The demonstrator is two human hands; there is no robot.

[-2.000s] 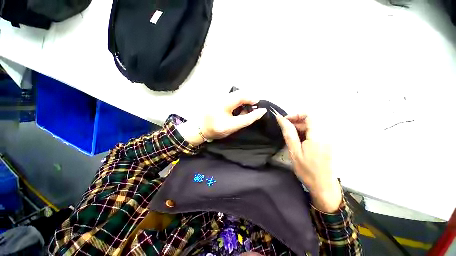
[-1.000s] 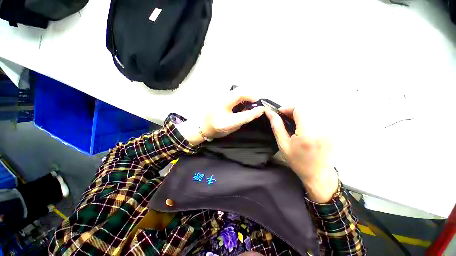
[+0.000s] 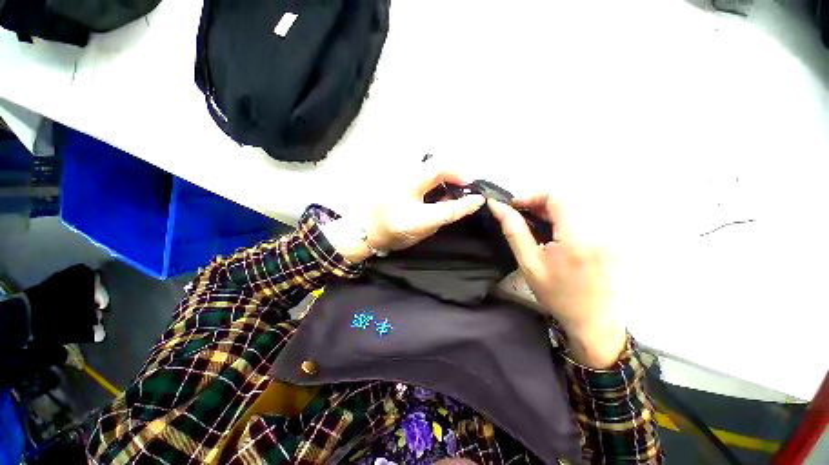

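Note:
A small black bag lies bunched at the near table edge, just above my dark apron. My left hand pinches its upper edge between thumb and fingers. My right hand is at the same upper edge, its thumb and index fingertip close to my left fingertips. Something dark shows under my right fingers; whether it is cloth or a tool I cannot tell. The lower part of the bag hangs down towards the apron.
A larger black bag with a white label lies on the white table at upper left. Another dark bag is in the far left corner. Loose threads lie at right. Blue bins stand below left. A person's leg shows at left.
My right hand has moved in to the seam, then slightly back right; its thumb has come close to my left fingertips. My left hand has hardly moved. The person's leg at lower left has shifted.

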